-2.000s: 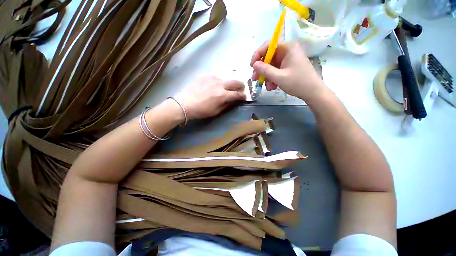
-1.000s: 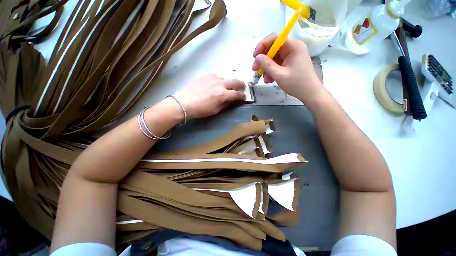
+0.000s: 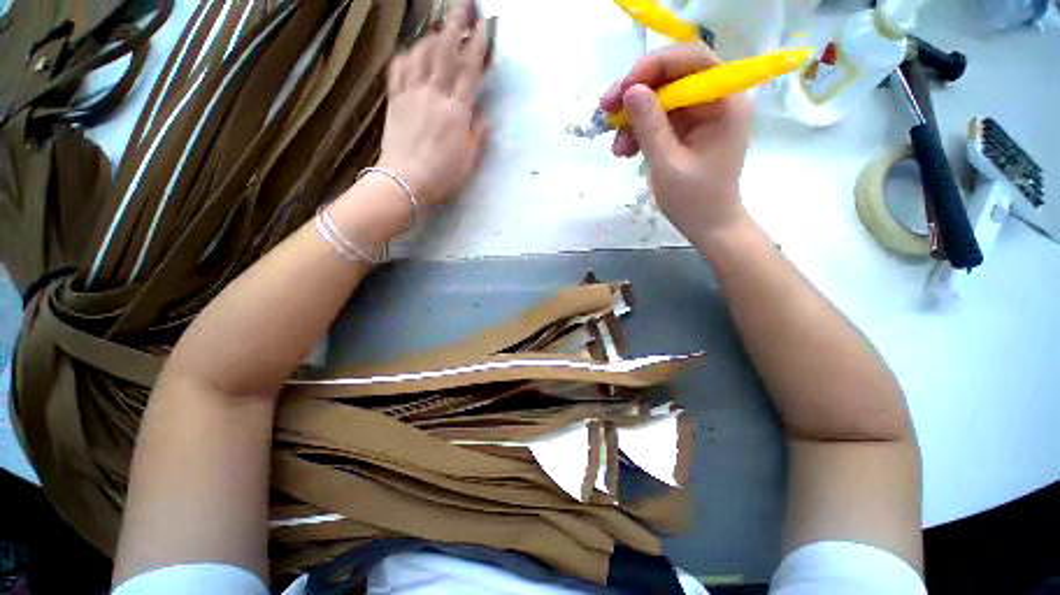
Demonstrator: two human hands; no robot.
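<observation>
My right hand (image 3: pixel 697 140) holds the glue brush (image 3: pixel 744 79) by its thick yellow handle, tilted, with its pale clogged bristles pointing left above the white scrap sheet (image 3: pixel 546 198). My left hand (image 3: pixel 436 116) lies over the upper part of the strap bundle (image 3: pixel 267 128), fingers stretched away from me; whether it grips a strap I cannot tell. Several brown leather straps (image 3: pixel 465 477) lie over the dark grey board (image 3: pixel 732 465). Their flared strap ends (image 3: pixel 651 447) show white faces and point right.
The glue pot at the upper right is partly hidden behind my right hand and brush. A second yellow brush (image 3: pixel 657 16) is there. Right of it are a glue bottle (image 3: pixel 849 58), masking tape (image 3: pixel 889 203), a black-handled tool (image 3: pixel 944 192) and a wire brush (image 3: pixel 1009 160). A dark tie (image 3: pixel 44 282) gathers the bundle.
My left hand has moved from the strap end at the board's far edge, up and left onto the bundle. My right hand has lifted the brush away, its handle now tilted flatter towards the right.
</observation>
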